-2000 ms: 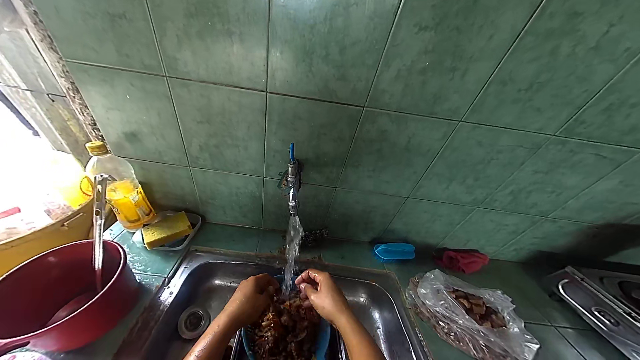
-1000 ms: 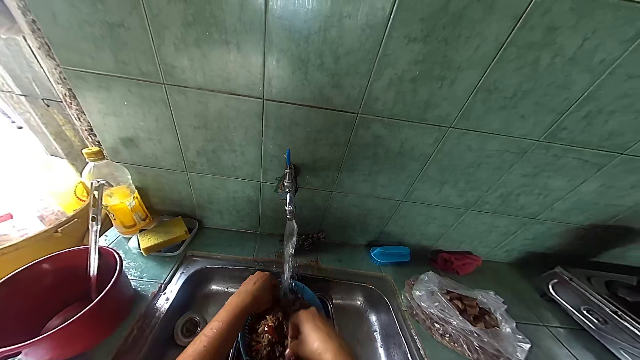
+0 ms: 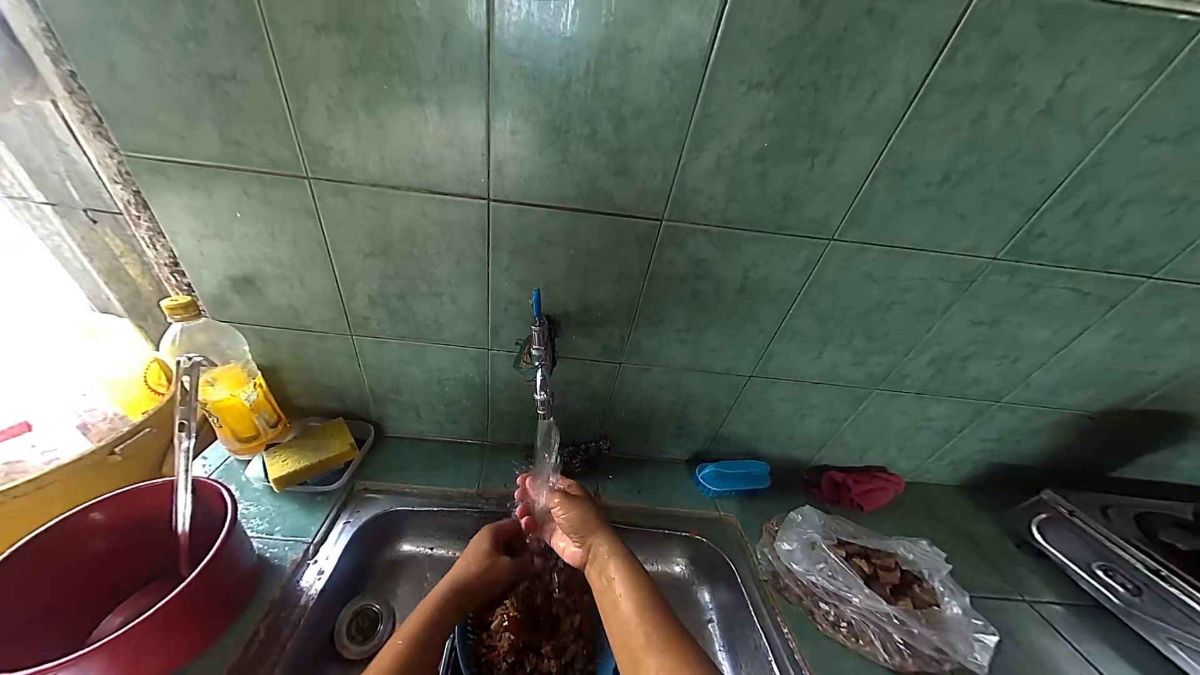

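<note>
Water runs from the wall faucet [image 3: 540, 370] onto my right hand [image 3: 567, 520], which is raised under the stream with its palm turned inward and fingers apart. My left hand [image 3: 503, 561] is just below and left of it, fingers curled; whether it holds anything cannot be told. Beneath both hands a blue basin [image 3: 605, 656] stands in the stainless steel sink [image 3: 412, 534], filled with wet, brown, shredded-looking pieces [image 3: 534, 623] whose kind I cannot tell. My forearms cover part of the basin.
Left of the sink are a red pot [image 3: 225, 562] with a ladle [image 3: 185, 469], a plastic bottle of yellow liquid [image 3: 234, 394] and a yellow sponge [image 3: 309, 454] on a dish. To the right lie a blue brush [image 3: 733, 476], red cloth [image 3: 858, 487], plastic bag of brown chunks [image 3: 881, 581] and gas stove [image 3: 1116, 572].
My right hand has risen out of the basin into the running water. My left hand has also come up from the brown pieces.
</note>
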